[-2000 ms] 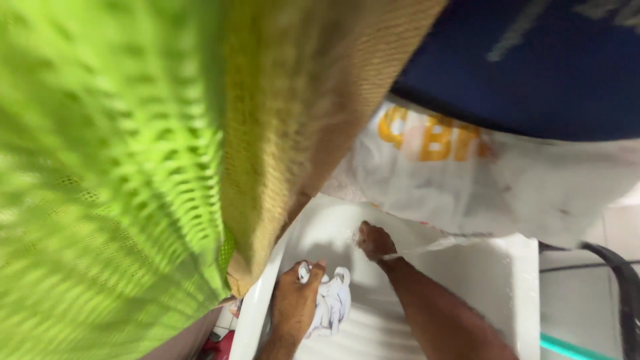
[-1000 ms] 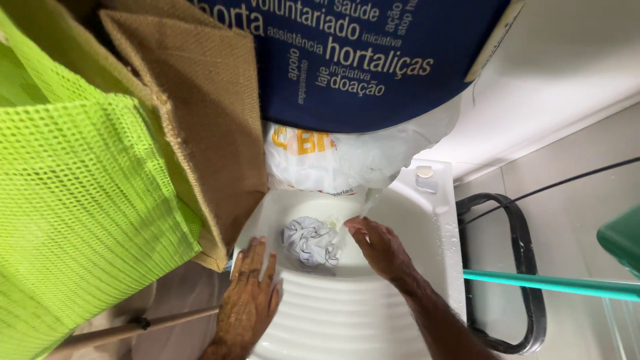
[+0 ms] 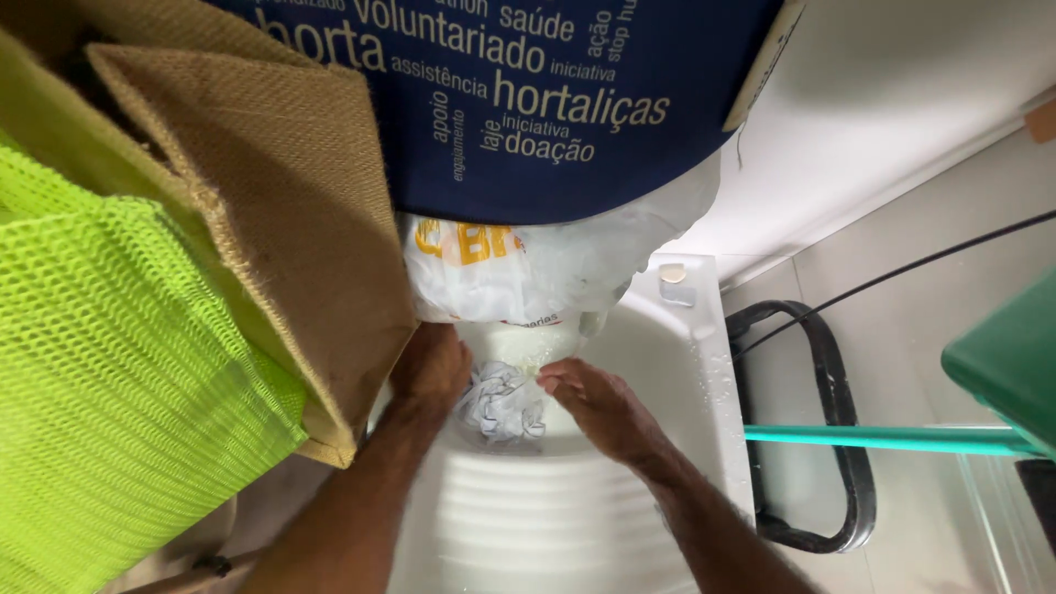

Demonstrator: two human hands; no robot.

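A wet, crumpled white cloth (image 3: 499, 404) lies in the basin of a white laundry sink (image 3: 660, 379) with a ribbed washboard slope. Just left of the cloth is my left hand (image 3: 433, 363), its fingers partly hidden by the burlap bag and the white plastic bag, so its grip does not show. On the cloth's right side, my right hand (image 3: 590, 400) has its fingers bent and fingertips close together near the cloth's edge; whether they pinch anything is unclear. Water seems to splash between the hands.
A white plastic bag (image 3: 528, 272) and a dark blue printed bag (image 3: 544, 107) hang over the sink's back. A burlap bag (image 3: 305, 165) and a lime mesh bag (image 3: 124, 371) crowd the left. At right are a black frame (image 3: 850, 429), a teal pole (image 3: 883, 439) and a green container (image 3: 1015, 363).
My left hand has moved from the sink's left edge forward to beside the cloth. Two seconds ago it was on the cloth. The right hand stays near the cloth's right side. The view has shifted.
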